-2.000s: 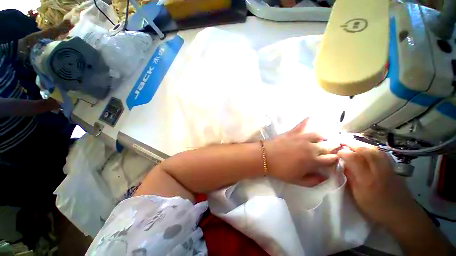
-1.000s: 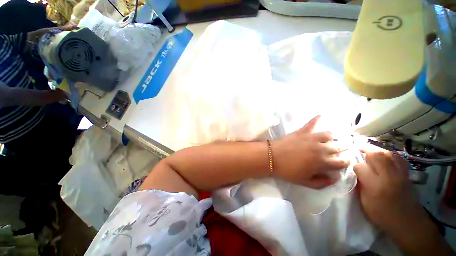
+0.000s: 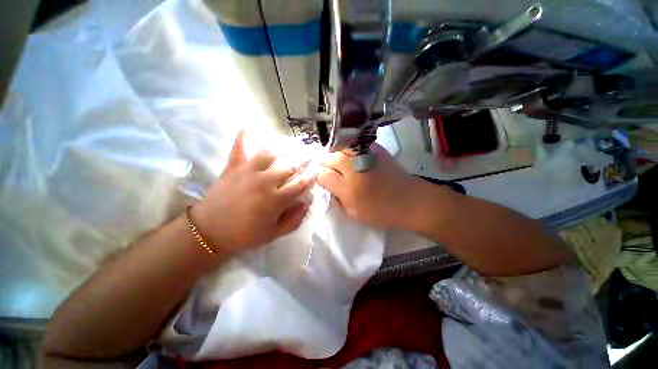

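White fabric (image 3: pixel 267 310) lies under both hands and hangs over the table's front edge, with more of it spread to the left. My left hand (image 3: pixel 249 194) lies on the fabric, fingers pointing at the bright spot by the needle. My right hand (image 3: pixel 368 187) is close beside it, its fingertips pinching the cloth at the glare. The sewing machine head (image 3: pixel 288 58), white with a blue stripe, stands right above my fingers. The presser foot area is washed out by the light. A thin thread tail (image 3: pixel 310 252) lies on the fabric below the fingertips.
A black rectangle with a red edge (image 3: pixel 467 134) lies right of the needle. A dark small tool (image 3: pixel 444 185) is partly hidden behind my right forearm. Small metal parts (image 3: pixel 617 158) sit at the table's right end. A grey measuring strip (image 3: pixel 418 261) runs along the front edge.
The view has swung right and closer to the machine head; the JACK sticker and the other person are out of view. Both hands remain on the fabric near the needle.
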